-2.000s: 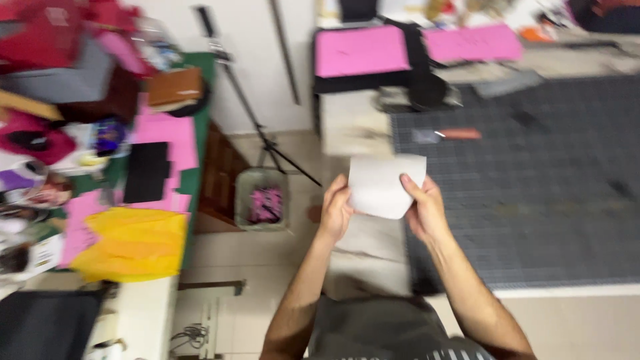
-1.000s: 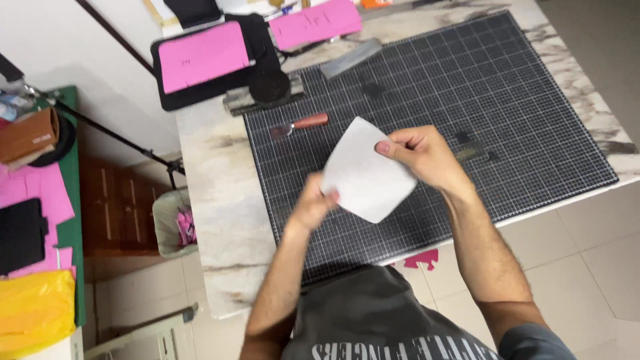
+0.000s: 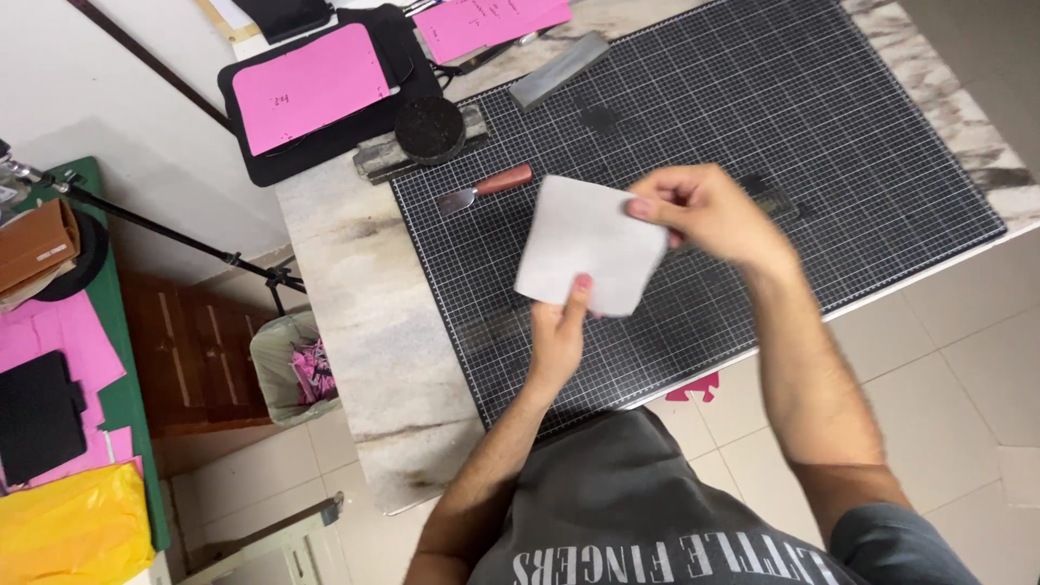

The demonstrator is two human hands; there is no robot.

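A pale grey, roughly square sheet (image 3: 589, 248) is held in both hands above the dark gridded cutting mat (image 3: 821, 138). My left hand (image 3: 561, 333) pinches its lower edge, thumb on top and fingers beneath. With thumb and fingers, my right hand (image 3: 699, 207) grips the upper right edge. Whether the sheet is leather or another material cannot be told. On the mat just left of the sheet lies a leather skiving knife (image 3: 487, 189) with a reddish-brown wooden handle. Above it, a round black disc (image 3: 429, 130) rests on a worn grey bar.
A grey sharpening stone (image 3: 561, 71) lies across the mat's upper edge. Pink templates (image 3: 313, 85), black pieces and scissors (image 3: 475, 63) are on the marbled table. Left are a tripod (image 3: 162, 210), a waste bin (image 3: 280, 366) of scraps and a green table (image 3: 134, 366) bearing a yellow bag.
Both hands have kept hold of the sheet, which has turned and now sits over the mat; two seconds ago it was beside the mat's left edge. The view has swung to the right.
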